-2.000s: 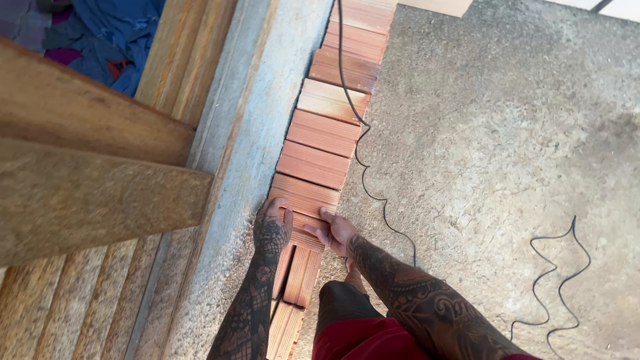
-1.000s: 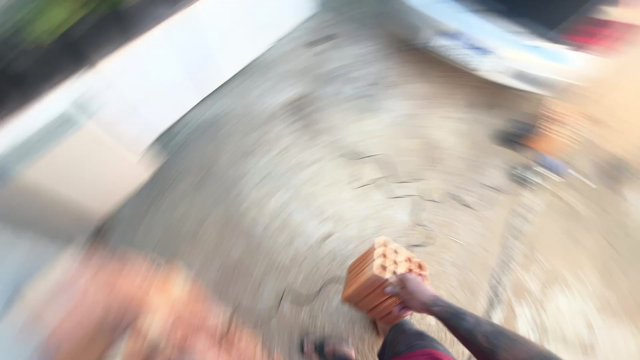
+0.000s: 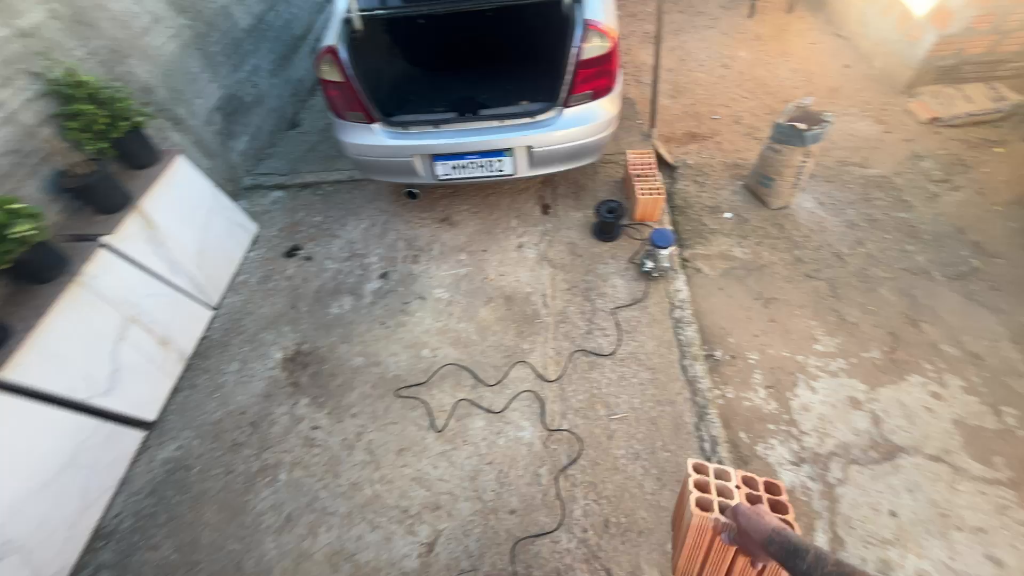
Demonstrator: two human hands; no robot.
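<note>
At the bottom right, hollow clay bricks (image 3: 700, 532) stand on end side by side, their round holes facing up. My right hand (image 3: 752, 530) grips them at the top, with its fingers at the holes where the bricks meet. Whether they touch the ground cannot be told. My left hand is out of view. Farther off, another hollow clay brick (image 3: 645, 186) stands on the concrete near the car, beside a black spool (image 3: 609, 220) and a blue-topped metallic object (image 3: 658, 253).
A silver car (image 3: 480, 144) with an open trunk stands ahead. A black cable (image 3: 512, 392) winds over the concrete. White panels (image 3: 128, 336) and potted plants (image 3: 96, 112) line the left. An opened sack (image 3: 788, 156) stands at the right.
Two seconds ago both hands were on a row of bricks; now only my right hand shows, holding bricks. The view has swung widely to the car and yard.
</note>
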